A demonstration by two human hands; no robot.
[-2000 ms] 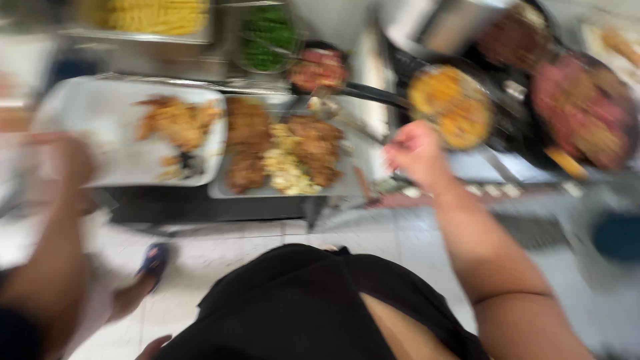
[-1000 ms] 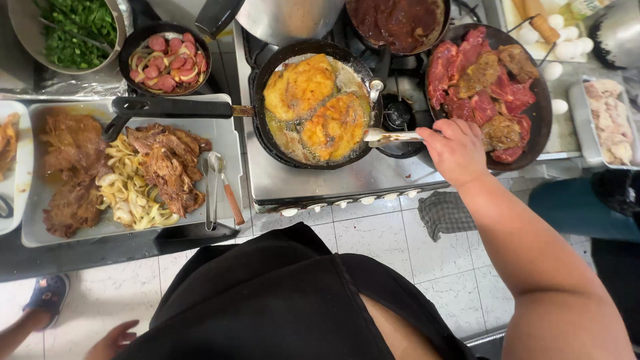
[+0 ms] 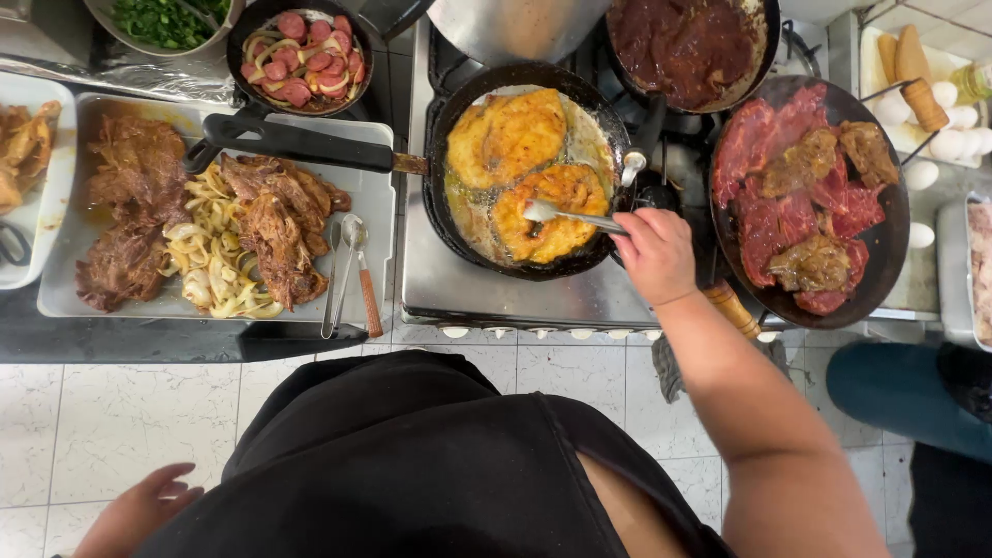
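My right hand [image 3: 657, 252] grips metal tongs [image 3: 573, 218], whose tips rest on the lower of two golden fried cutlets [image 3: 552, 232] in a black frying pan [image 3: 463, 246]. The other cutlet [image 3: 508, 136] lies above it in bubbling oil. The pan's black handle [image 3: 310, 146] points left, over a plastic tray [image 3: 368, 182] of browned meat [image 3: 283, 225] and onions [image 3: 217, 248]. My left hand [image 3: 139, 508] hangs low at the left with fingers apart and nothing in it, away from the food.
A wide pan [image 3: 883, 271] of red and browned meat stands right of the stove, steaming. Behind are a pan of dark sauced meat [image 3: 682, 50] and a small pan of sliced sausage [image 3: 306, 58]. Tongs and a spoon [image 3: 354, 232] lie on the tray. Eggs [image 3: 921, 175] lie at right, beside a person's teal-clothed leg [image 3: 891, 387].
The tongs' tips have moved from the frying pan's right edge onto the lower cutlet. The view turned right between the first two frames.
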